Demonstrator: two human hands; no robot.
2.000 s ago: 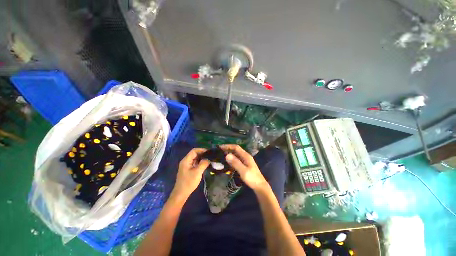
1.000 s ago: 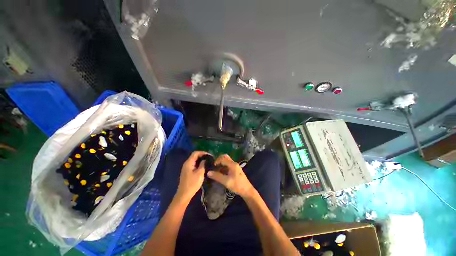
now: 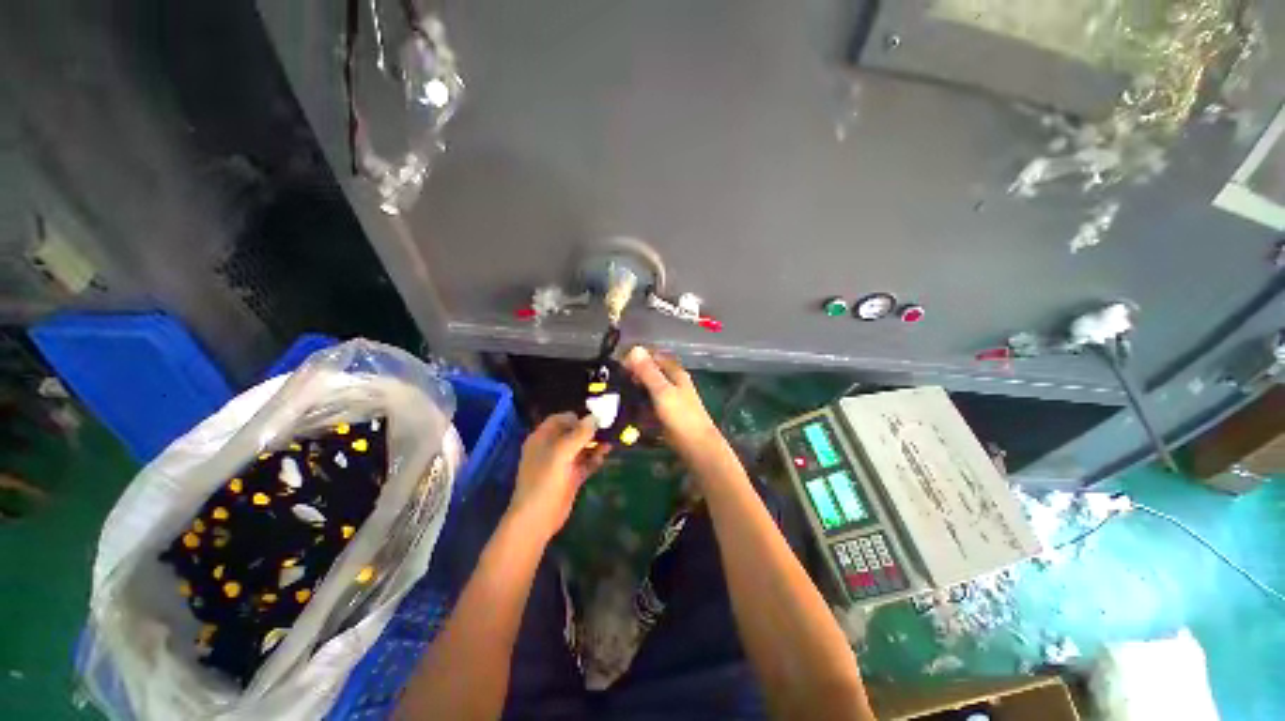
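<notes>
A black penguin skin [image 3: 606, 402] with a white belly patch and yellow beak and feet is at the filling nozzle [image 3: 617, 293], below the machine's round flange. The nozzle's thin lower pipe is hidden, apparently by the skin. My left hand [image 3: 558, 465] grips the skin's lower left edge. My right hand [image 3: 674, 409] holds its right side near the top. Both hands are bare. I cannot tell how full the skin is.
Red-handled valves flank the nozzle on the grey machine [image 3: 761, 155]. A plastic bag [image 3: 127, 535] of penguin skins in a blue crate [image 3: 486, 409] stands left. A scale [image 3: 937, 486] with green displays stands right, above a carton [image 3: 1043, 700]. A second nozzle [image 3: 1144, 402] is farther right.
Both hands have moved up and forward from over the lap to the nozzle, bringing the penguin skin with them. The view has shifted, showing more of the machine and less of the carton.
</notes>
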